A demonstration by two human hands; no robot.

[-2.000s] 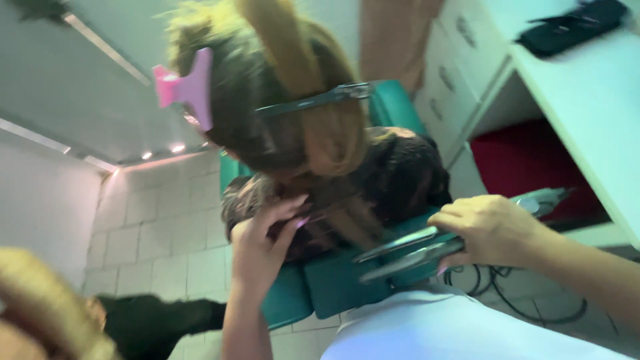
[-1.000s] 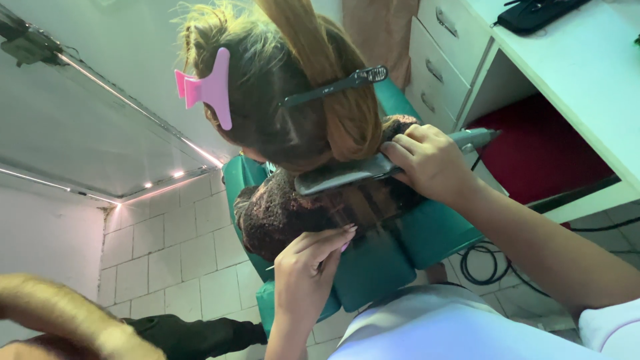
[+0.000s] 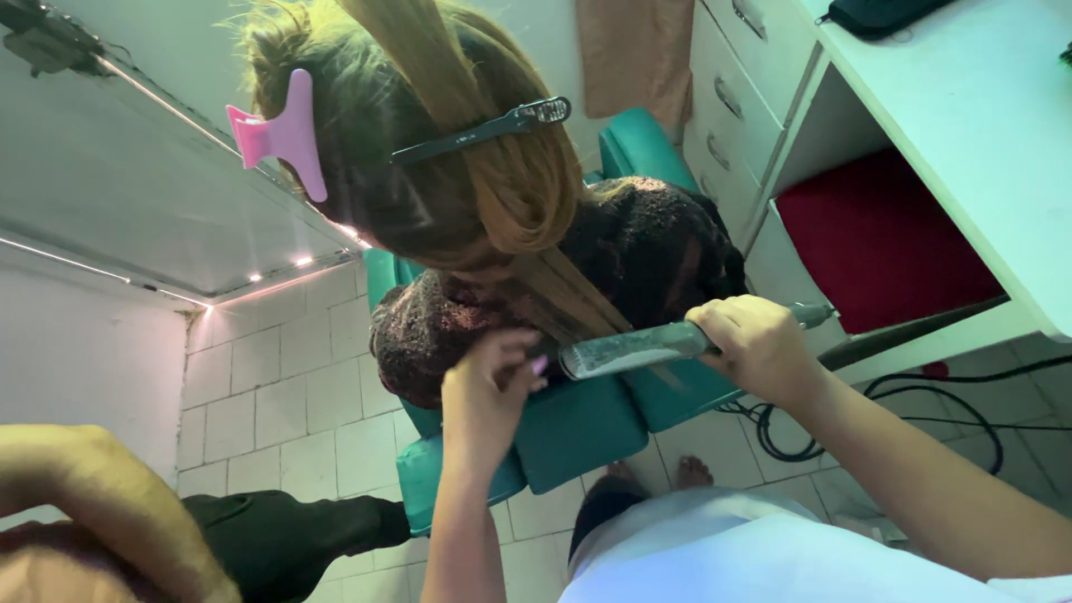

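My right hand (image 3: 758, 347) grips a hair straightener (image 3: 641, 347), its plates lying across a straight section of hair (image 3: 574, 289) low at the seated person's back. Beside the tip of the plates is my left hand (image 3: 490, 381), fingers bent and slightly blurred; whether it pinches any strands I cannot tell. The person's head (image 3: 360, 134) is seen from behind. A black sectioning clip (image 3: 481, 136) holds a looped length of hair, and a pink butterfly clip (image 3: 293, 138) sits at the left side of the head.
The person sits in a green salon chair (image 3: 578, 431). At right stand a white desk (image 3: 963, 109) and drawers, with a red cushion (image 3: 888, 243) below. Black cables (image 3: 787, 440) coil on the tiled floor. Another person's arm (image 3: 100, 494) reaches in at lower left.
The straightener was open two seconds ago, then up near the nape; now it is lower along the hair. My left hand has moved up beside its tip.
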